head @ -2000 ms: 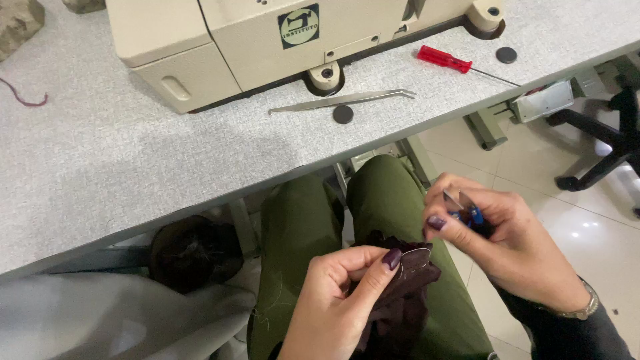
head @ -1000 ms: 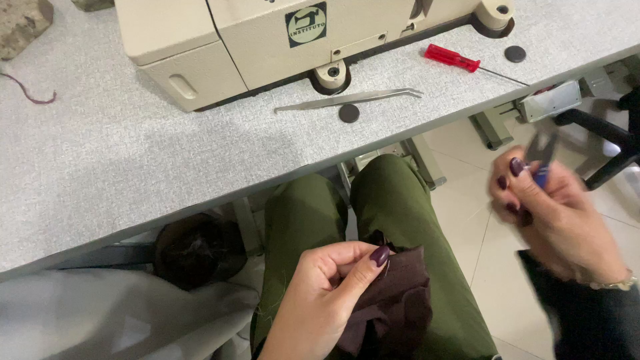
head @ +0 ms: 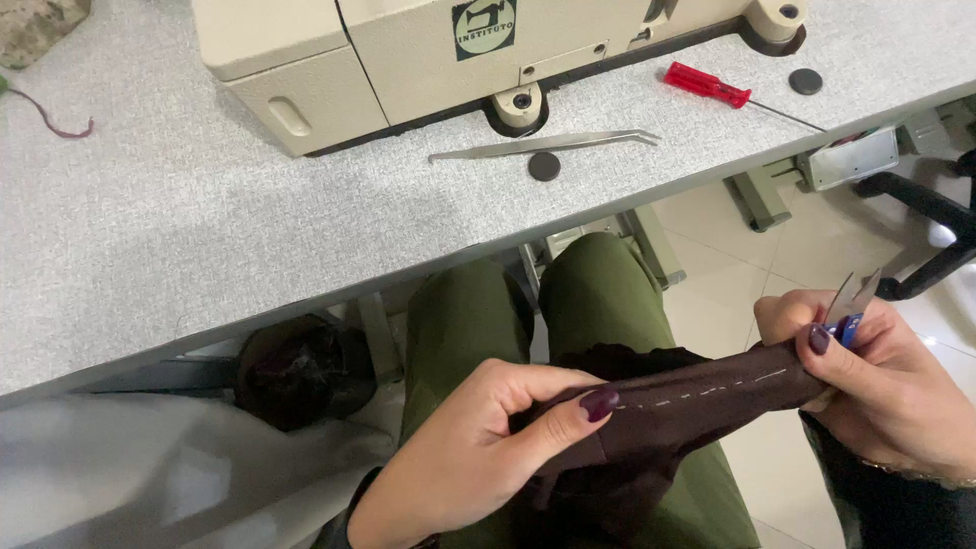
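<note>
A dark brown fabric piece [head: 709, 404] is stretched between my two hands above my lap, with a line of pale stitches along its upper edge. My left hand [head: 496, 442] pinches it between thumb and fingers at the left end of the stitches. At the other end my right hand [head: 877, 366] grips the cloth under its thumb. The same hand also holds small blue thread snips [head: 848, 316], their blades apart and pointing up, clear of the cloth.
On the grey table [head: 229, 244] stands a beige sewing machine [head: 427, 61]. Bent tweezers [head: 549, 145], a red-handled screwdriver [head: 705, 84] and dark discs [head: 544, 166] lie in front of it. A dark bin [head: 297, 374] sits below; a chair base [head: 923, 229] is at right.
My right hand, away from the cloth one second ago, has come back and taken hold of it. The cloth is now drawn out sideways, and its row of stitches shows.
</note>
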